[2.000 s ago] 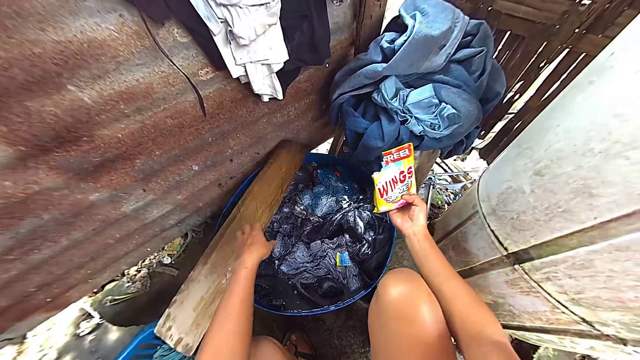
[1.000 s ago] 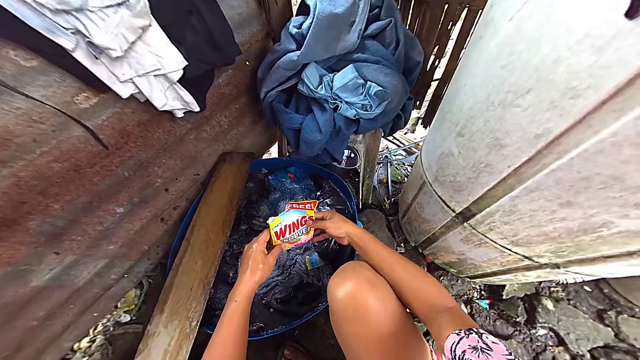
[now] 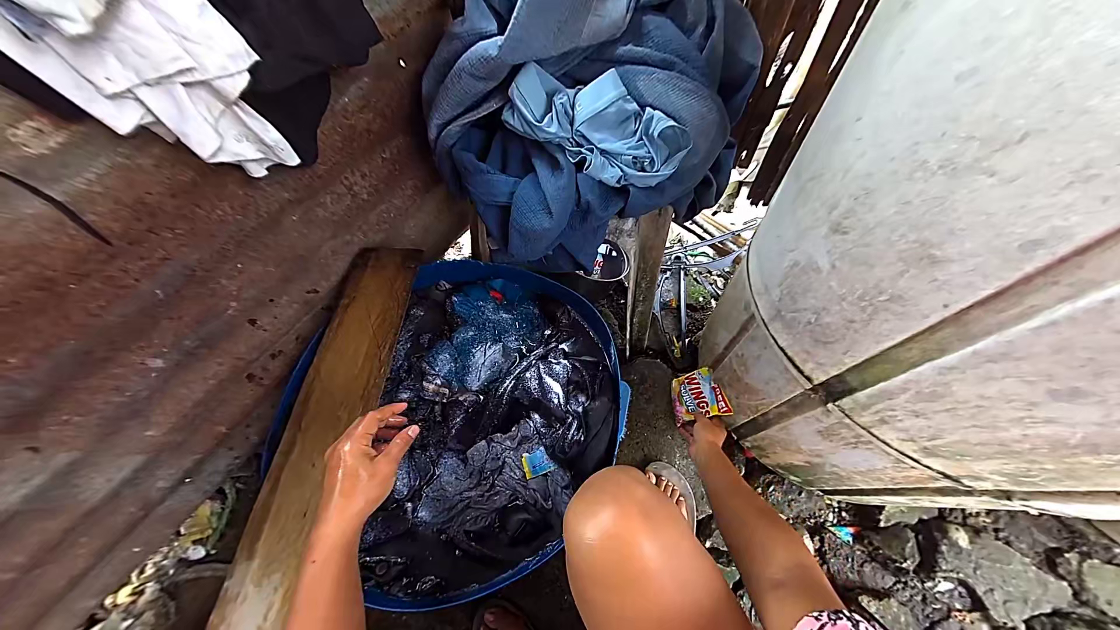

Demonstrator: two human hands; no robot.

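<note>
My left hand (image 3: 366, 453), wet and empty with its fingers loosely curled apart, hovers by the right edge of a wooden plank (image 3: 337, 376). The plank lies slanted across the left side of a blue plastic tub (image 3: 617, 367). Dark wet clothes (image 3: 490, 464) fill the tub, with white powder or suds scattered over them. A small blue and yellow sachet (image 3: 537, 463) rests on the clothes. To the right of the tub, low by the pale tank, my right hand (image 3: 703, 430) holds a Wings powder packet (image 3: 700, 395) by its lower end.
Blue cloths (image 3: 595, 131) are heaped on a wooden stand (image 3: 647, 271) behind the tub. White and dark garments (image 3: 175, 79) hang on the rusty corrugated metal wall (image 3: 131, 350) at left. A large pale tank (image 3: 945, 262) stands at right, above stony ground (image 3: 989, 560).
My right hand has carried the packet from over the tub to the right, beside the tank. My left hand has come off the packet and moved left, near the plank.
</note>
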